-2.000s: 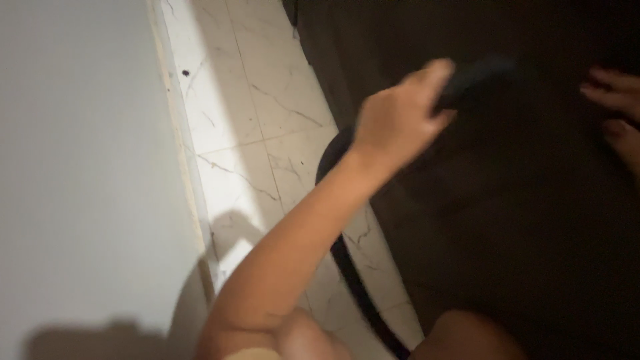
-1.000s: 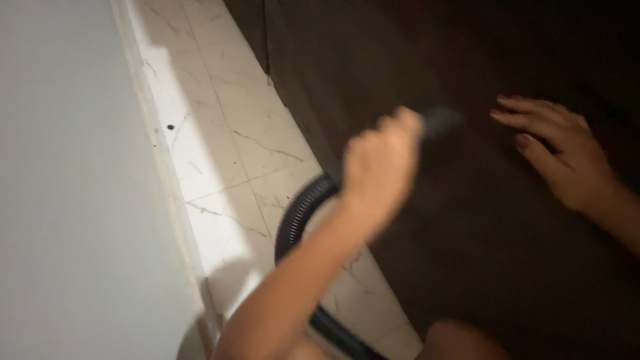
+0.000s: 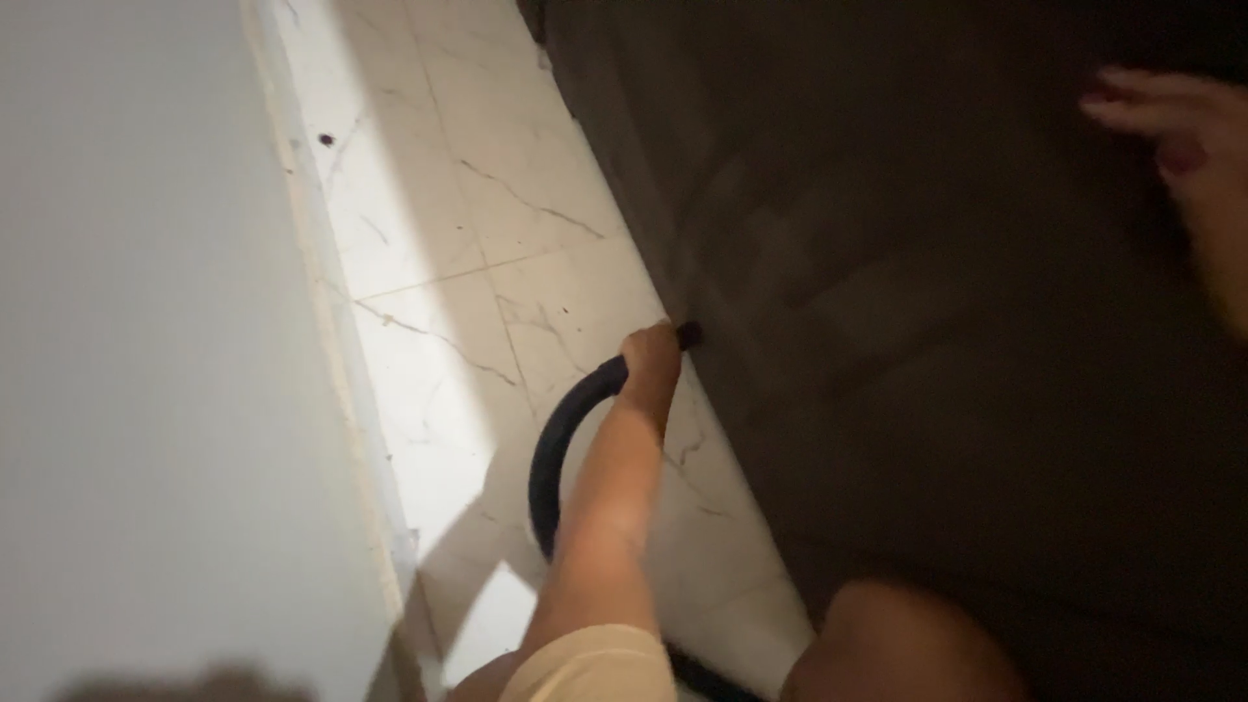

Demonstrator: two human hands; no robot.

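My left hand (image 3: 651, 366) is closed around the end of a black flexible hose (image 3: 554, 444), low beside the edge of a dark fabric-covered piece of furniture (image 3: 877, 341). A short dark tip pokes out past my fingers against the fabric side. From my hand the hose curves back and passes behind my forearm, showing again at the bottom. My right hand (image 3: 1185, 136) is at the upper right, over the dark fabric, with its fingers extended and nothing seen in it; whether it touches the fabric is unclear.
A pale wall (image 3: 146, 341) rises on the left. Between it and the dark furniture runs a strip of veined, marble-look floor tiles (image 3: 526, 205). A small dark spot (image 3: 327, 140) lies on the tiles near the wall. My bare knee (image 3: 907, 643) is at the bottom.
My left hand, with the hose end, has moved from over the dark fabric down to its edge beside the tiles. My right hand has moved toward the right edge of the view since one second ago.
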